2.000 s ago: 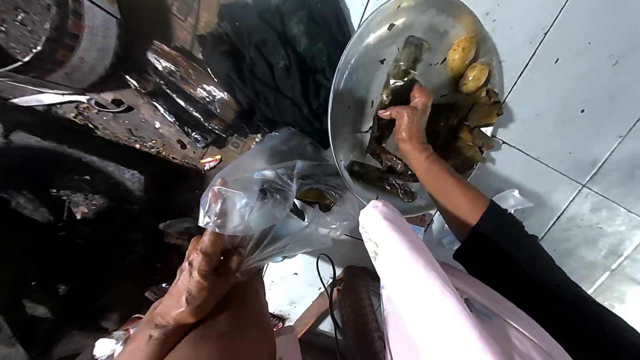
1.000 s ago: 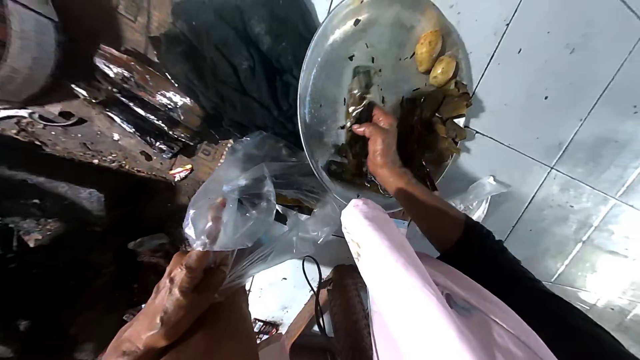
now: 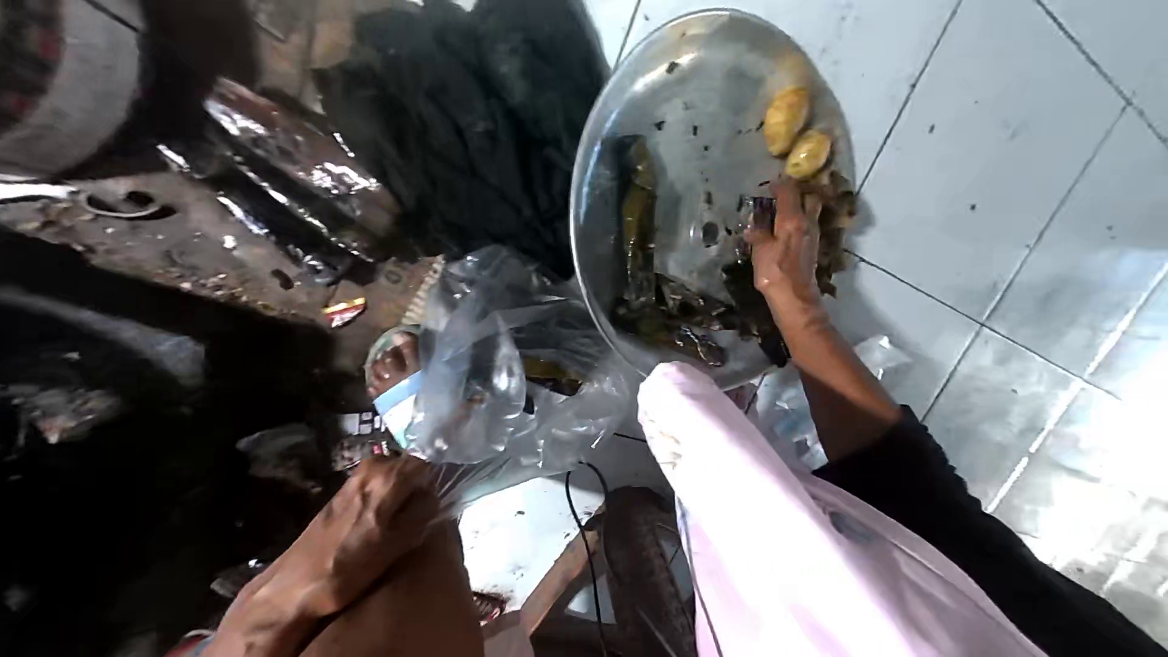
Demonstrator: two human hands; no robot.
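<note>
A round metal tray [image 3: 675,100] rests on pale floor tiles. My right hand [image 3: 787,251] reaches over its right side, fingertips down among dark scraps that look like cooked leaves [image 3: 835,224]; whether they grip anything is unclear. Above the fingers lie two yellowish oval pieces of food [image 3: 787,120]. A long greenish-brown piece [image 3: 639,210] lies along the tray's left part, and dark, wet pieces [image 3: 680,315] lie near its lower edge. My left hand [image 3: 388,497], lower left, holds the edge of a clear plastic bag [image 3: 502,374]. Something brownish shows through the bag.
Dark cloth [image 3: 465,109] lies left of the tray. Beyond it are a shiny dark wrapped bundle [image 3: 283,173] and a rounded container [image 3: 82,91]. A pink cloth [image 3: 776,511] spans the lower middle. A thin black cable [image 3: 584,538] hangs near the bag.
My right hand has moved from the dark pieces in the tray's middle to its right side. The long piece on the left is now uncovered. My left hand sits lower against the bag.
</note>
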